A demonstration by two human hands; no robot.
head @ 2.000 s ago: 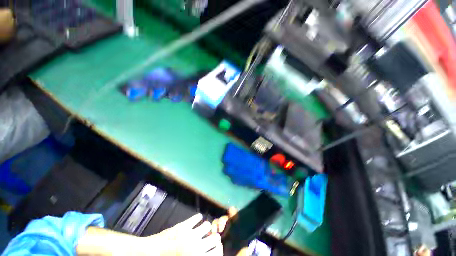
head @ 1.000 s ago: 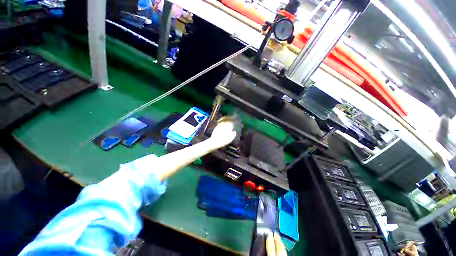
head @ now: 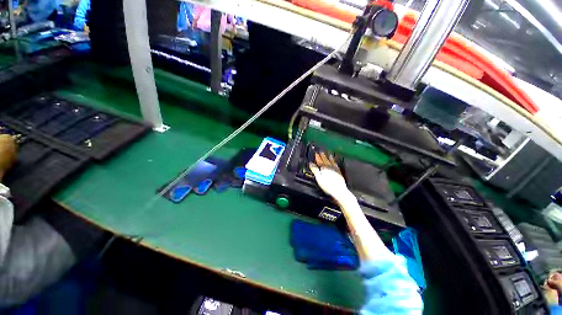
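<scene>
My right hand (head: 328, 175) reaches into the left part of the black press (head: 363, 215), below its raised overhead plate. Its fingers lie over a dark phone-size slab (head: 313, 154) in the nest; whether they grip it cannot be told. My left hand is not in view. A dark flat plate (head: 368, 183) lies to the right on the press base. Blue translucent sheets (head: 320, 245) lie in front of the press, and my forearm partly covers the light-blue stack (head: 411, 246) at its right end.
White-and-blue cards (head: 265, 161) and dark strips with blue ends (head: 202, 186) are left of the press. Foam trays with phone bodies (head: 498, 253) stand at right, another tray (head: 61, 123) at left. A grey post (head: 143, 67) rises behind. Another person's hand (head: 6, 154) is at far left.
My left hand has left the press and the view. My right hand has moved from the bench front up into the nest. The phone-size slab it held low at right no longer shows there.
</scene>
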